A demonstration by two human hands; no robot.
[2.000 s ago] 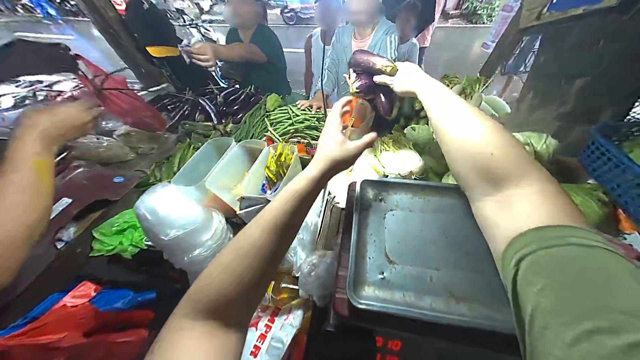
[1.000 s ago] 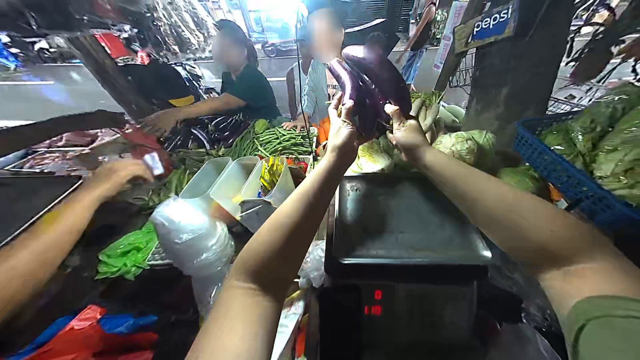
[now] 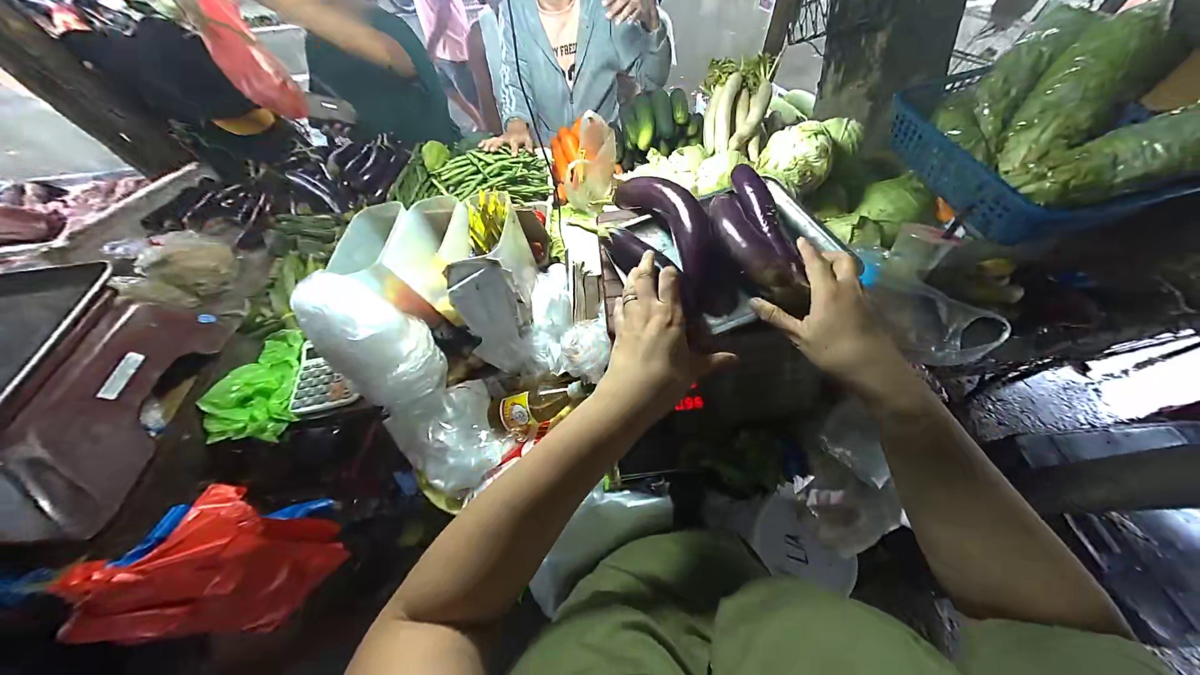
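Several purple eggplants (image 3: 689, 230) lie on the metal tray of a weighing scale (image 3: 797, 211), whose red digits glow below. My left hand (image 3: 652, 328), with a ring on one finger, rests against the eggplants at the tray's near left side. At the near right, my right hand (image 3: 834, 305) touches the lower end of another eggplant (image 3: 755, 239), thumb and fingers spread around it. Whether either hand bears any eggplant's weight cannot be told.
Plastic bins (image 3: 422, 248), a roll of clear bags (image 3: 370, 337), a calculator (image 3: 322, 380) and red bags (image 3: 206, 562) are at the left. Green beans (image 3: 492, 173), carrots (image 3: 567, 155) and cauliflower stand behind. A blue crate (image 3: 994, 197) holds bagged greens. People stand across the stall.
Both hands have come down with the eggplants, which were held up above the tray and now lie on it. The view has tilted down. The red bag at the left has moved up.
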